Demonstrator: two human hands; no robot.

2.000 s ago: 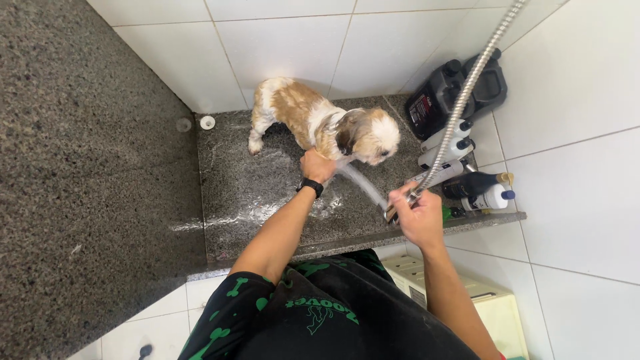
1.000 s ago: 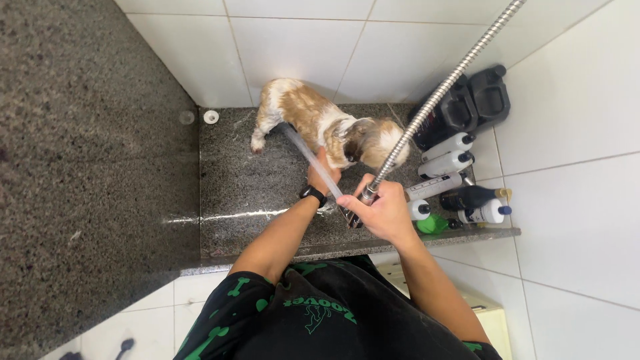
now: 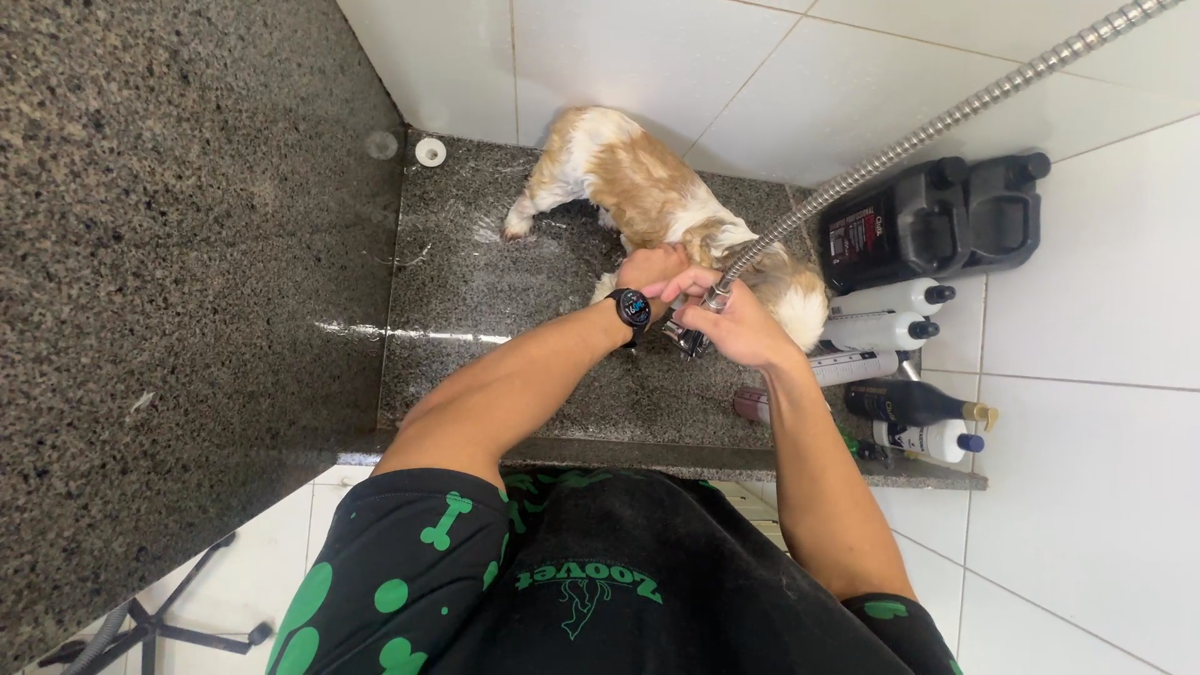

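A wet brown and white dog [image 3: 647, 183] stands on the speckled granite basin floor [image 3: 459, 281], its head to the right, partly behind my right hand. My left hand [image 3: 652, 267], with a watch on the wrist, is at the dog's chest or front leg; its fingers are partly hidden, so its grip is unclear. My right hand [image 3: 736, 323] holds the shower head [image 3: 689, 337] at the end of a flexible metal hose [image 3: 900, 145]. The shower head points down near my left wrist, and the two hands are close together or touching.
Two black jugs [image 3: 891, 230] lie at the right by the tiled wall [image 3: 1087, 281]. Several bottles are beside them, among them a dark pump bottle [image 3: 905, 401]. A round white drain fitting [image 3: 430, 152] is at the back left corner. The granite front edge [image 3: 656, 455] runs before my body.
My right hand has moved the shower head from the right to beside my left hand. The water stream seen earlier no longer shows plainly. The dog's head is lower and partly covered.
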